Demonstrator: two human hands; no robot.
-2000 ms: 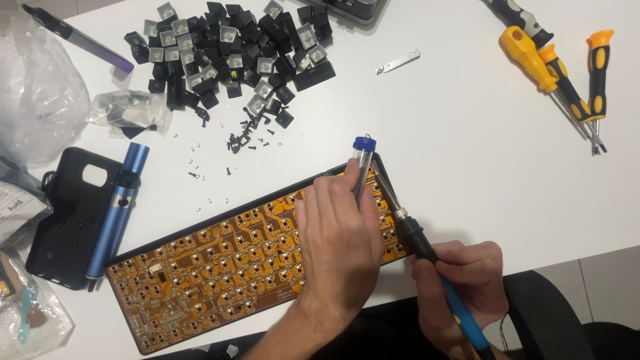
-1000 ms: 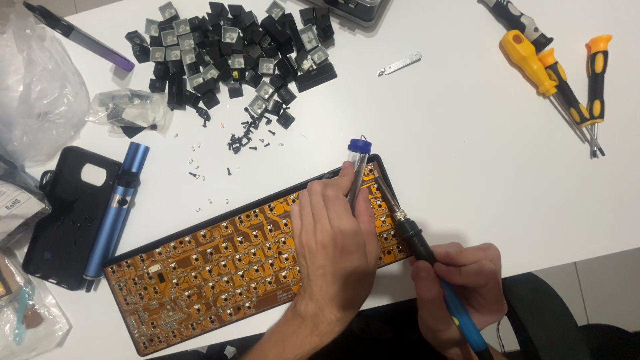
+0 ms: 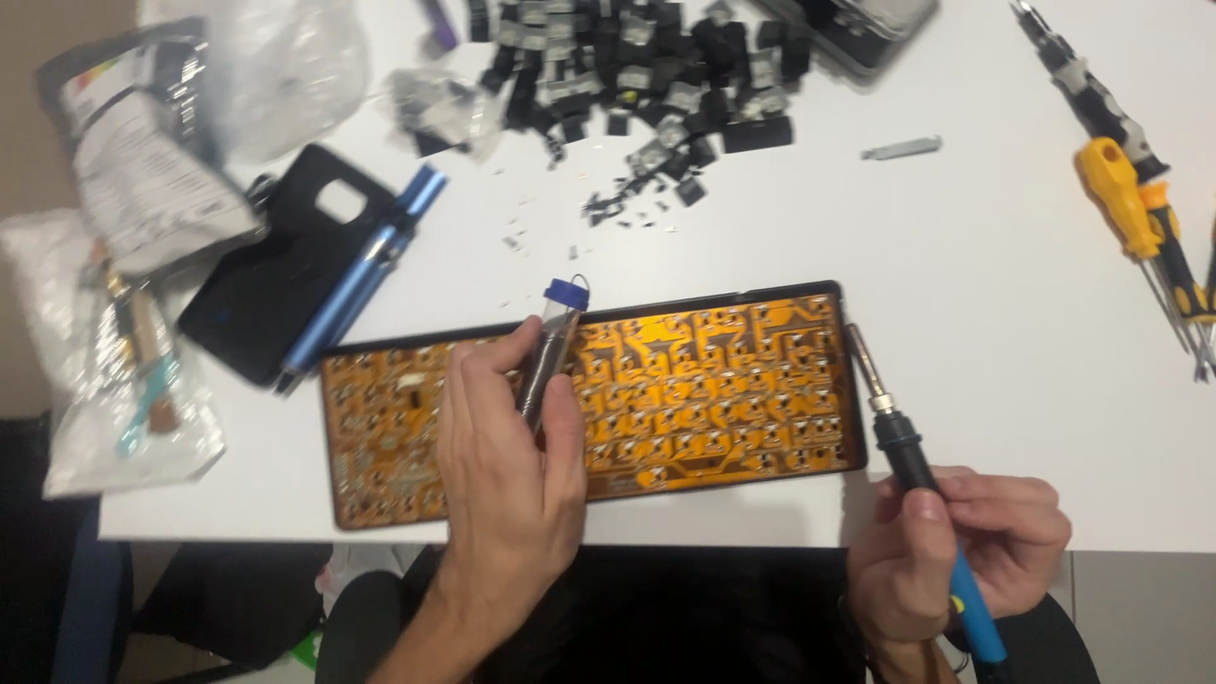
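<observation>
My left hand [image 3: 513,456] holds a clear solder tube with a blue cap [image 3: 554,347] over the middle of an orange keyboard circuit board [image 3: 703,399]. A thin wire loop stands out at the tube's cap. The board lies in a black frame, its solder points facing up, and my hand hides part of it. In my right hand [image 3: 959,541] is a blue and black soldering iron [image 3: 907,456], gripped like a pen. Its metal tip points up and away, just beside the board's right edge; whether it touches the frame I cannot tell.
Black keycaps and switches [image 3: 665,76] lie heaped behind the board, with tiny parts [image 3: 617,204] near them. At left are a black phone case [image 3: 275,256], a blue pen-like device [image 3: 366,280] and plastic bags [image 3: 142,380]. Tweezers [image 3: 902,148] and screwdrivers [image 3: 1121,199] lie at right.
The view has shifted and turned. The left hand with the solder tube has moved left over the board, and its right part now shows. The iron has moved off the board's right edge.
</observation>
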